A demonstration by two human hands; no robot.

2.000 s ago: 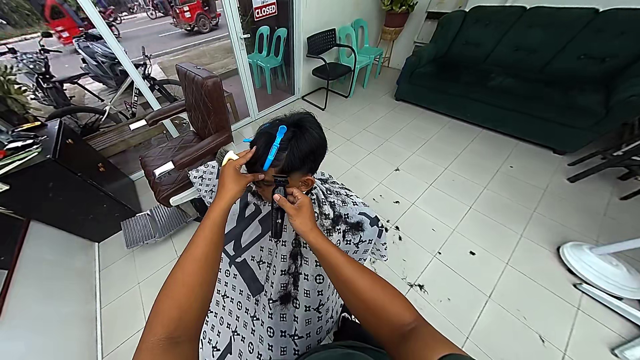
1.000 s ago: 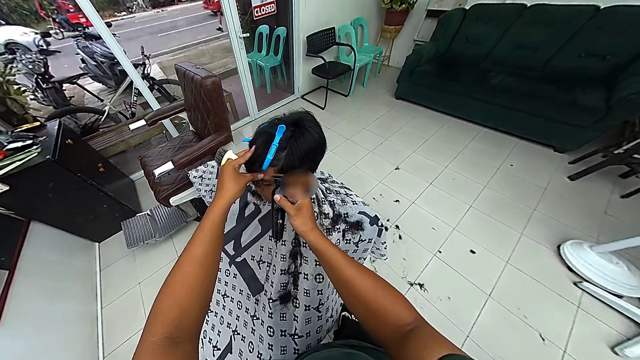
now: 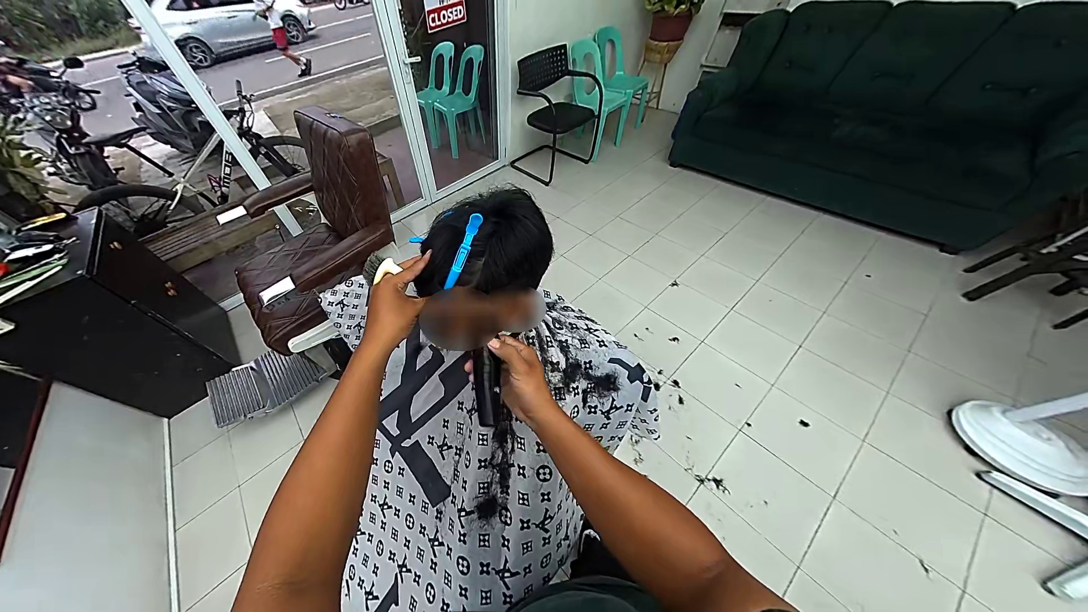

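Note:
A person sits before me under a white patterned barber cape (image 3: pixel 484 552), with cut dark hair scattered over it. A blue sectioning clip (image 3: pixel 462 251) holds the person's dark hair (image 3: pixel 518 234). My left hand (image 3: pixel 396 302) rests at one side of the head and holds a neck brush with a pale handle (image 3: pixel 387 269). In my right hand (image 3: pixel 520 374) is a black hair clipper (image 3: pixel 487 387), held upright just below the blurred part of the head; its cutting end is hidden.
A brown barber chair (image 3: pixel 344 178) with a metal footrest (image 3: pixel 263 387) stands at the left, beside a black cabinet (image 3: pixel 127 297). A dark green sofa (image 3: pixel 850 110) lies at the back right. A white round base (image 3: pixel 1020 446) stands on the tiled floor at the right.
My right hand and the clipper are slightly lower than two seconds ago. My left hand has stayed at the side of the head. Outside, a silver car and a walking person have come into view.

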